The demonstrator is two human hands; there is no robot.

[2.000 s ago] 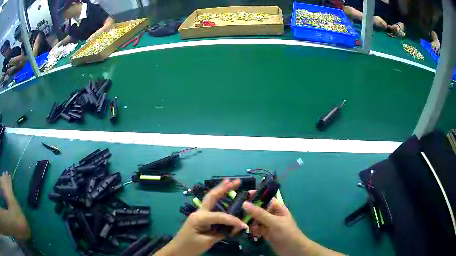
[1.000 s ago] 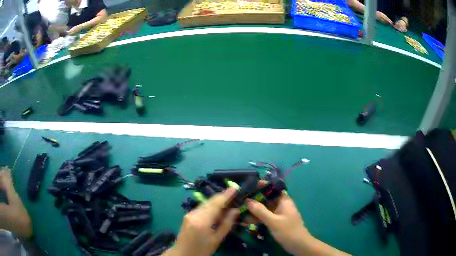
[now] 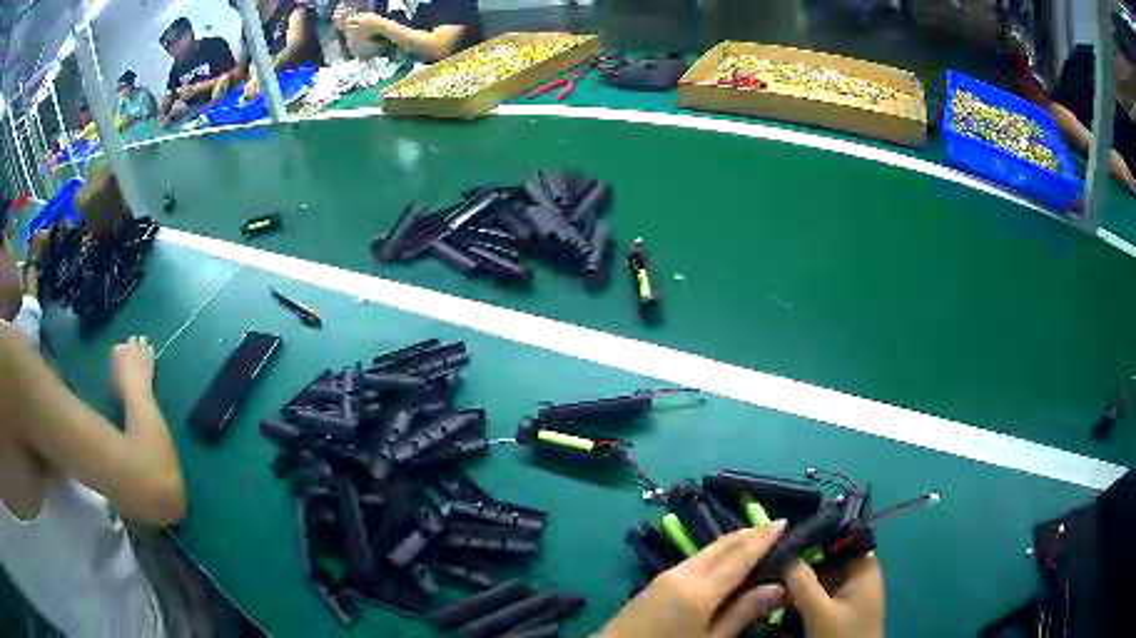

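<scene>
My left hand (image 3: pixel 700 586) and my right hand (image 3: pixel 841 601) are together at the lower right, over a pile of battery units (image 3: pixel 679 533) with bright green showing. Both hands hold a black battery unit (image 3: pixel 797 543) between them; the fingers hide part of it. Red and black wire leads (image 3: pixel 899 507) with a tiny white plug trail to its right. Another battery unit (image 3: pixel 567 440) with a yellow-green strip and wires lies left of the pile, beside a black unit (image 3: pixel 598 406). A large heap of black covers (image 3: pixel 386 461) lies further left.
A conveyor belt (image 3: pixel 772 287) runs behind a white strip, bearing a black heap (image 3: pixel 523 231) and single units. A person's arm (image 3: pixel 94 411) is at the left. A long black piece (image 3: pixel 234 384) and small tool (image 3: pixel 295 307) lie nearby. Cardboard trays (image 3: pixel 797 110) and a blue bin (image 3: pixel 1009 156) stand beyond.
The view has turned left, so the bench things and my hands appear further right. More of the neighbouring person shows. The heap on the belt has shifted right relative to the bench. Both hands remain on the unit.
</scene>
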